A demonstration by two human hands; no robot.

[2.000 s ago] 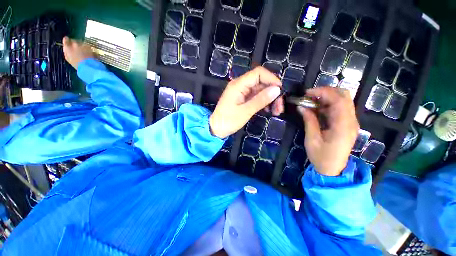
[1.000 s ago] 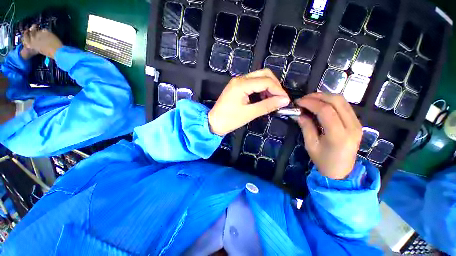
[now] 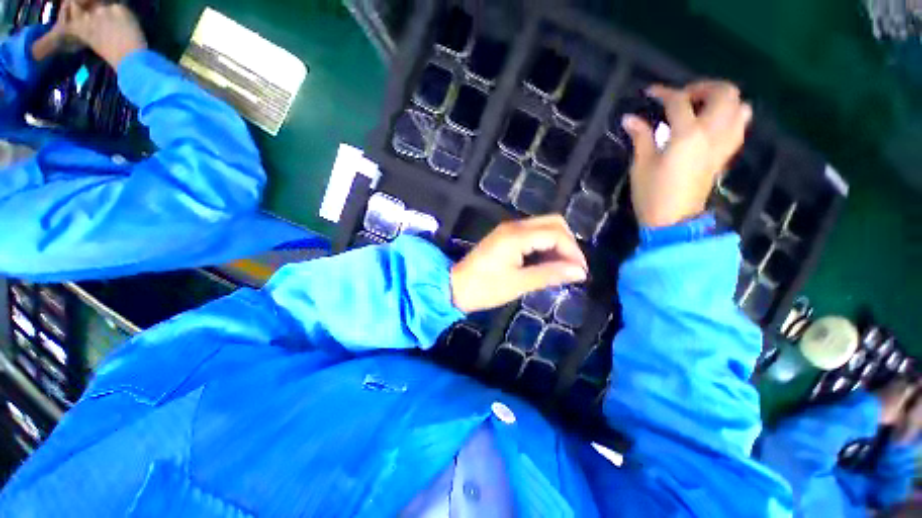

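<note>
The black compartment tray (image 3: pixel 445 184) lies in front of me with groups of dark square smartwatch units (image 3: pixel 518 182) in its pockets. My right hand (image 3: pixel 687 157) is over the tray's upper part, thumb and fingers curled around a spot where a small white lit patch shows. The fingers hide most of that spot, so a firm hold cannot be told. My left hand (image 3: pixel 521 263) hovers over the tray's near part, its thumb and index tips together and no unit visible in it. The image is slightly blurred.
A white paper slip (image 3: pixel 347 182) lies at the tray's left edge. A cream record sheet (image 3: pixel 243 69) lies on the green mat (image 3: pixel 334 71). The left neighbour's blue sleeve (image 3: pixel 197 152) and hands are at upper left. A round cream disc (image 3: pixel 829 342) and another person's sleeve (image 3: pixel 824 435) are at right.
The unit held between my hands is no longer seen there. My right hand has moved up and away from my left over the lit patch. The view has turned, tilting the tray.
</note>
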